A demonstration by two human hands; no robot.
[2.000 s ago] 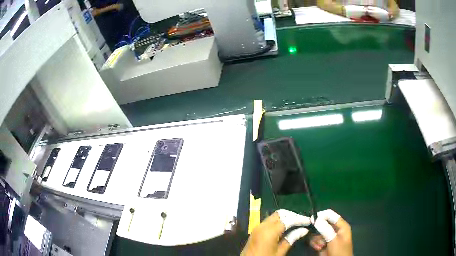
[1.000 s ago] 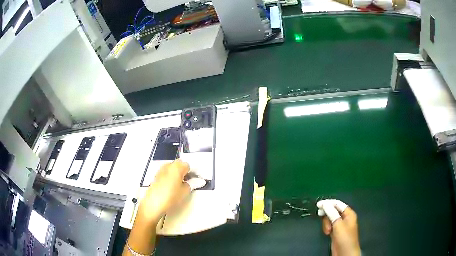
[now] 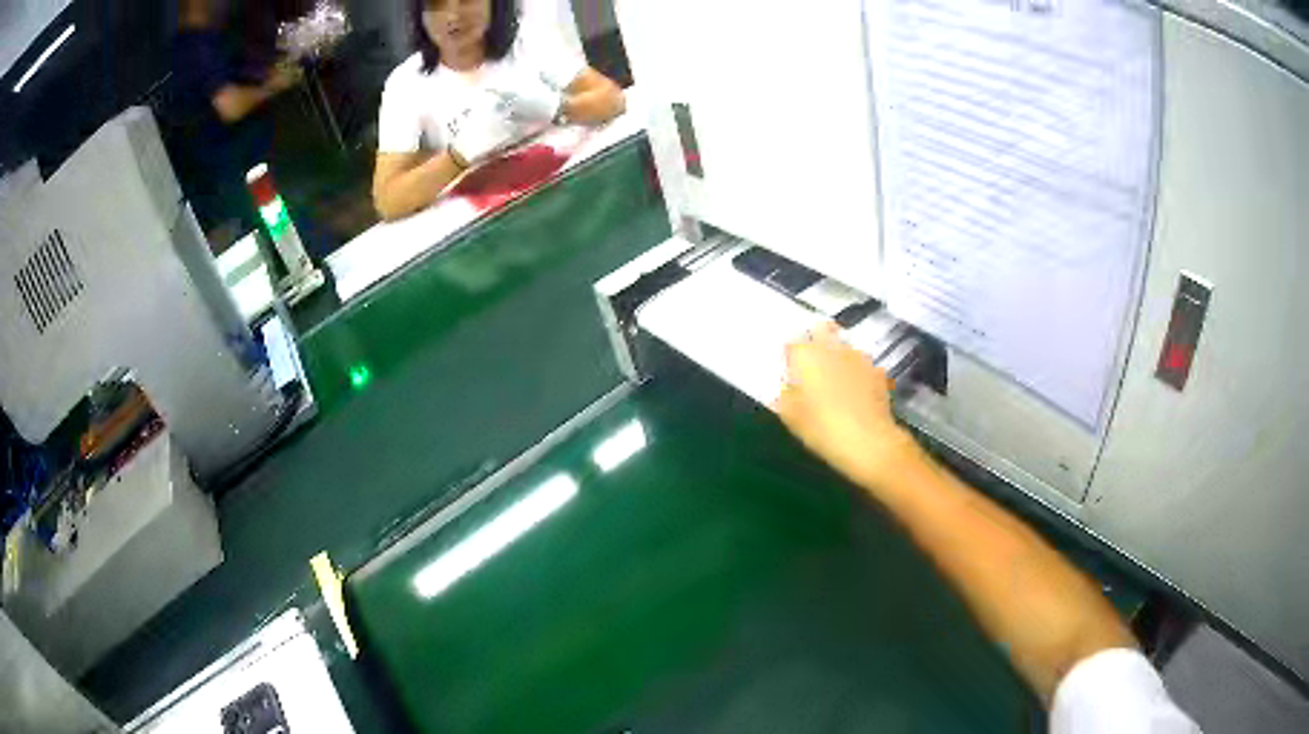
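My right hand point(image 3: 840, 394) reaches from the lower right over the short white right conveyor belt point(image 3: 711, 337), at the opening of the cabinet. Its fingers point away and are mostly hidden, so I cannot tell if they grip anything. A dark flat piece point(image 3: 775, 270), perhaps a phone middle frame, lies at the opening beyond the belt. More dark parts show just past my hand, unclear. The camera end of one phone middle frame point(image 3: 256, 710) shows on the left conveyor point(image 3: 309, 674) at the bottom left. My left hand is out of the picture.
A green bench mat point(image 3: 603, 574) reflects two light strips. Yellow tape point(image 3: 335, 602) marks its left edge. The cabinet point(image 3: 1235, 430) with a posted sheet point(image 3: 1012, 187) stands right. A person point(image 3: 481, 122) sits across the bench. A white machine point(image 3: 108, 273) and signal light point(image 3: 273, 215) stand left.
The view has swung right. My right hand has moved from the mat's front edge to the right conveyor. My left hand, earlier at a frame on the left conveyor, has gone out of view.
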